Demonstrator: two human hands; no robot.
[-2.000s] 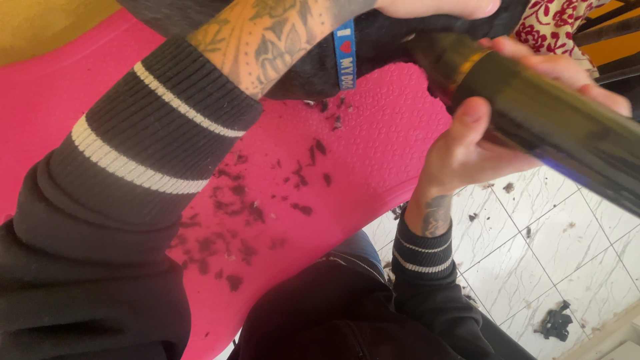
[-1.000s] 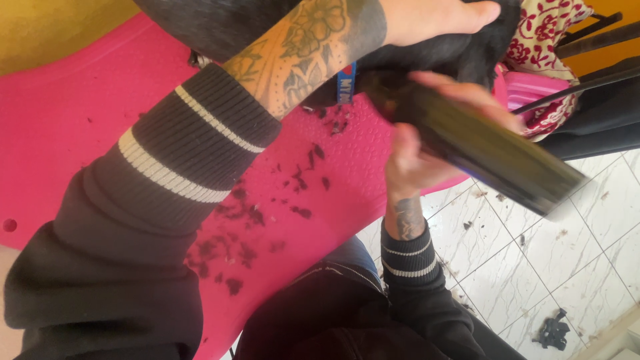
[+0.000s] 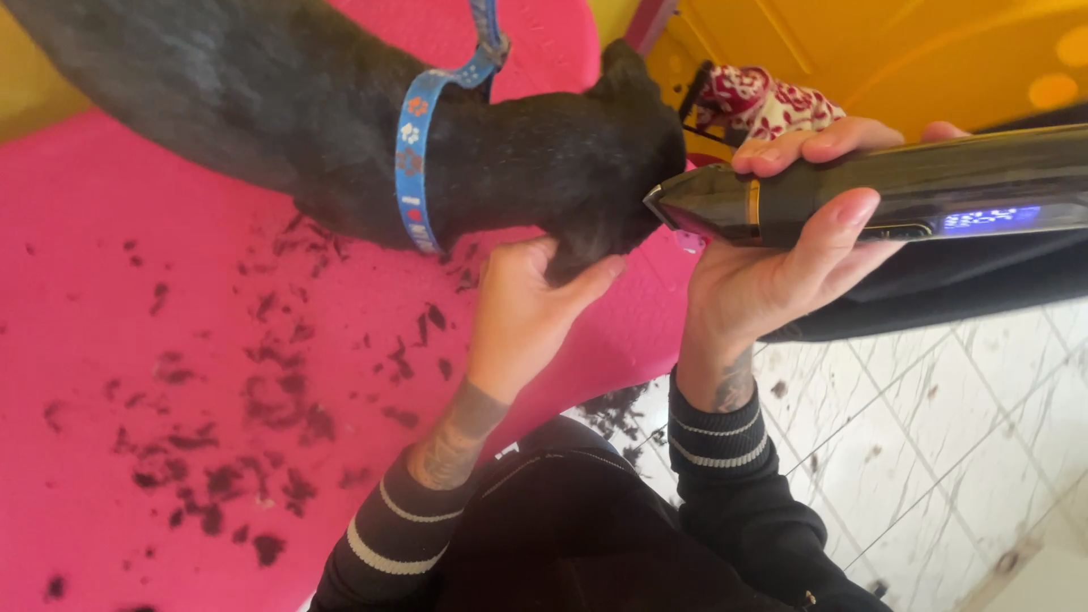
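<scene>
A black dog (image 3: 527, 161) stands on a pink grooming table (image 3: 102, 323), its head toward the right. Around its neck is a blue collar strap (image 3: 410, 161) with paw prints and writing. My left hand (image 3: 531, 310) pinches the dog's near ear (image 3: 582, 242) between thumb and fingers. In my right hand (image 3: 790, 246) is a cordless hair clipper (image 3: 850, 191) with a lit display, its blade end close to the side of the dog's head. Whether the blade touches the coat, I cannot tell.
Tufts of cut black hair (image 3: 280, 382) lie over the table. More hair is on the white tiled floor (image 3: 901, 425) to the right. A red and white patterned cloth (image 3: 765, 102) sits beyond the dog's head, in front of an orange surface (image 3: 850, 42).
My left arm no longer reaches across the dog; the hand has come back to its ear. The clipper has moved to the dog's head, and more of the dog now shows.
</scene>
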